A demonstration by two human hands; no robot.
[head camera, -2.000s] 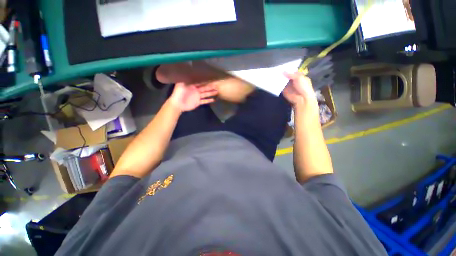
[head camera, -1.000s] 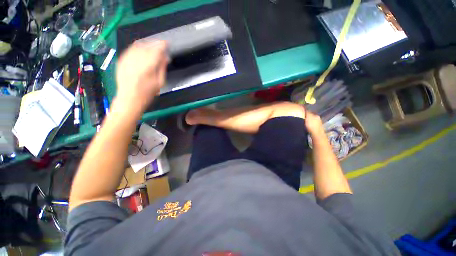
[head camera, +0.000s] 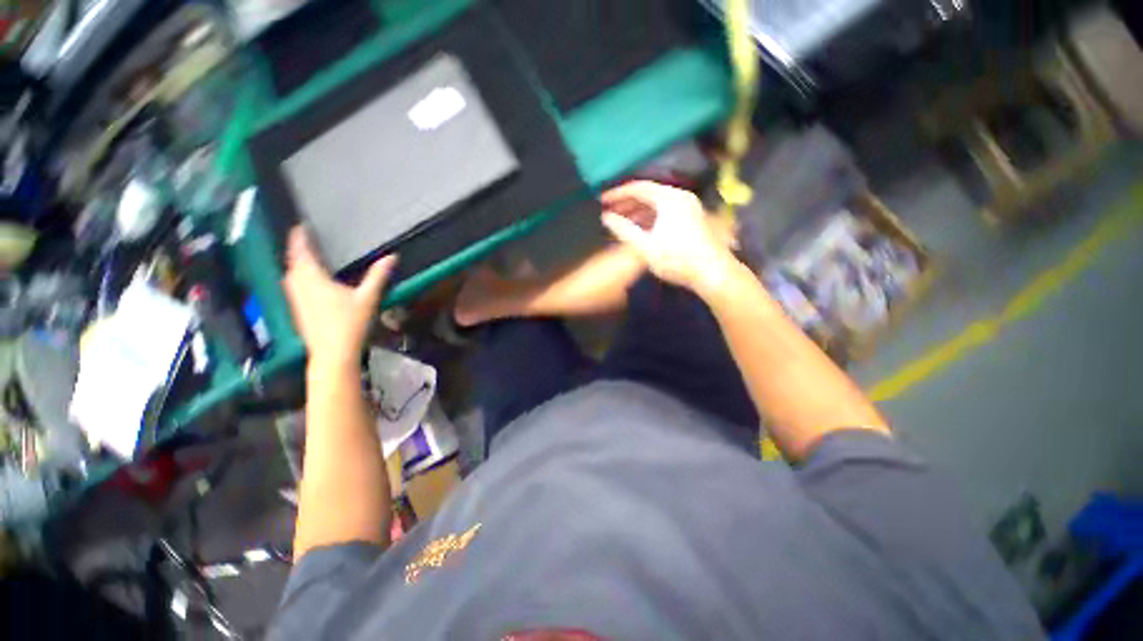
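Note:
A closed grey laptop (head camera: 395,169) with a small white label lies on a black mat (head camera: 533,157) on the green bench. My left hand (head camera: 332,301) is at the laptop's near left corner, thumb and fingers spread apart around the corner; the blur hides whether it grips. My right hand (head camera: 664,232) is in the air off the front edge of the bench, to the right of the mat, with fingers curled; it is blurred and nothing clear shows in it.
A yellow strap (head camera: 740,100) hangs beyond my right hand. Loose papers (head camera: 132,357) and markers lie at bench left. Another silver laptop (head camera: 815,13) is at upper right. A cardboard box (head camera: 896,294), a stool (head camera: 1028,138) and a blue rack (head camera: 1109,551) stand to the right.
The laptop was open and is now closed. My left hand has moved from its lid down to its near left corner. My right hand has risen toward the bench edge. The view has turned.

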